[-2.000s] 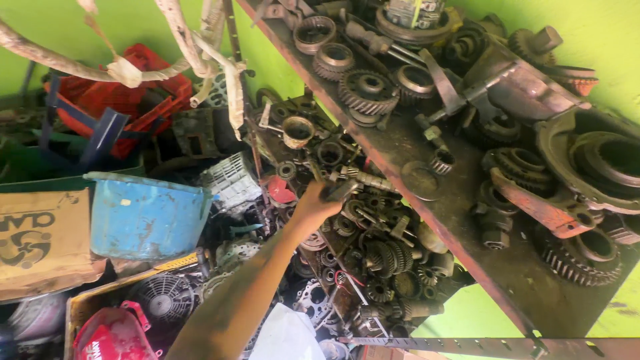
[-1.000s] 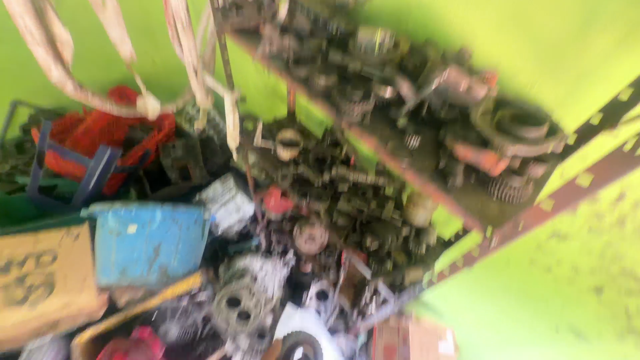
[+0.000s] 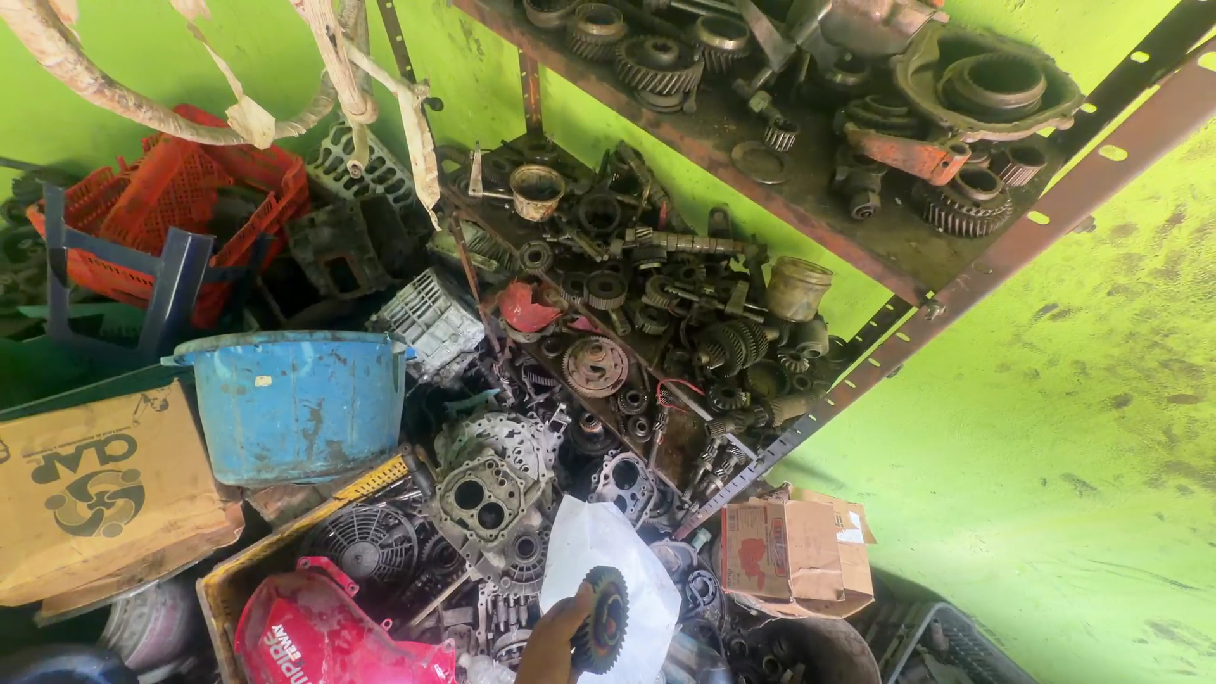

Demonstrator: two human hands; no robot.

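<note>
One of my hands (image 3: 556, 638), which looks like the left though the frame does not settle it, is at the bottom centre, its thumb on the rim of a dark metal gear (image 3: 600, 619). Behind the gear is a white sheet (image 3: 608, 551) over metal parts. Left of the sheet is a gearbox housing with two round bores (image 3: 483, 503). Past it, a lower shelf bears many gears and shafts (image 3: 731, 347), and a gear drum (image 3: 596, 367) lies near its edge. My other hand is not in view.
An upper metal shelf (image 3: 807, 204) holds more gears and a bell housing (image 3: 993, 90). At left stand a blue tub (image 3: 299, 408), a cardboard box (image 3: 104, 494) and a red crate (image 3: 171, 218). A yellow crate (image 3: 223, 617) and a smaller cardboard box (image 3: 796, 551) are lower. Wrapped cables (image 3: 180, 123) hang above.
The hand that reached over the lower shelf two seconds ago is not there now. A hand with a gear is at the bottom centre. The view has shifted.
</note>
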